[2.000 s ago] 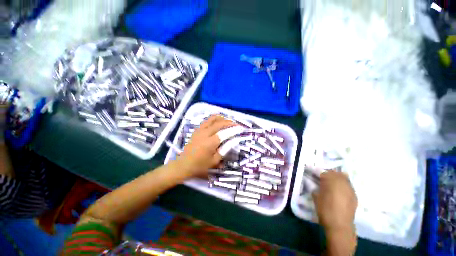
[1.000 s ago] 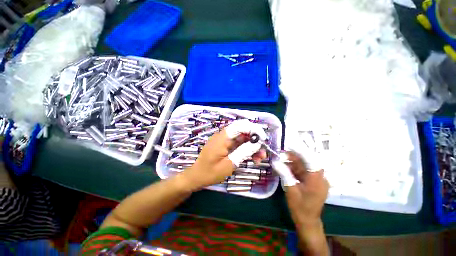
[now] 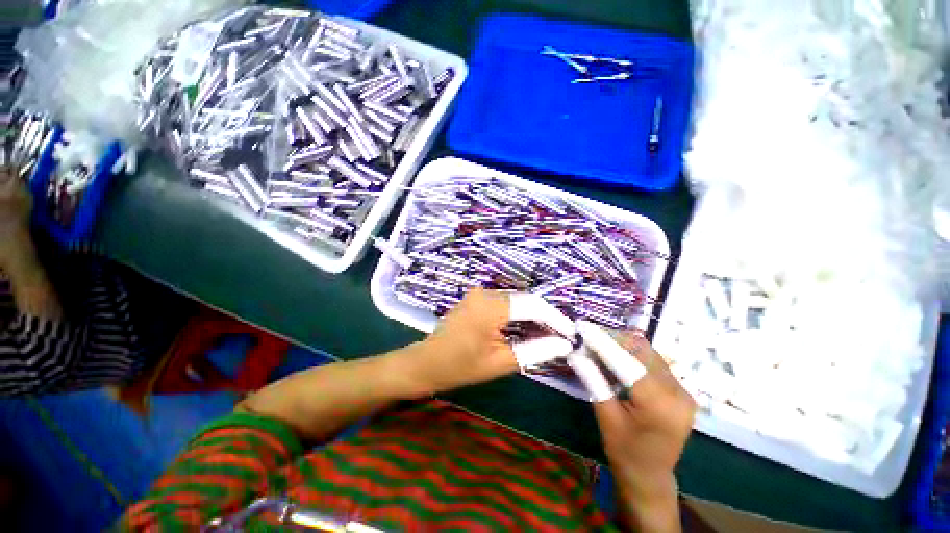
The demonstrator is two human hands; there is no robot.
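My left hand (image 3: 490,335), with white covers on its fingers, is closed around a small dark-looking piece (image 3: 526,331). My right hand (image 3: 641,390), also with white finger covers, meets it fingertip to fingertip; whether it grips a part is hidden. Both hands are over the front edge of the small white tray (image 3: 388,286), heaped with silver and dark red part-assembled pieces (image 3: 521,245). At the right, the large white tray (image 3: 885,484) holds small white fittings (image 3: 750,354).
A large white tray (image 3: 417,172) of silver metal tubes (image 3: 349,115), partly under a clear bag (image 3: 224,94), lies at left. A blue tray (image 3: 500,115) with a few slim pieces is behind. Another person's arm (image 3: 23,250) is at far left.
My right hand has moved from the fittings at right to meet my left hand. Both hands have come nearer the small tray's front edge. The camera view has shifted.
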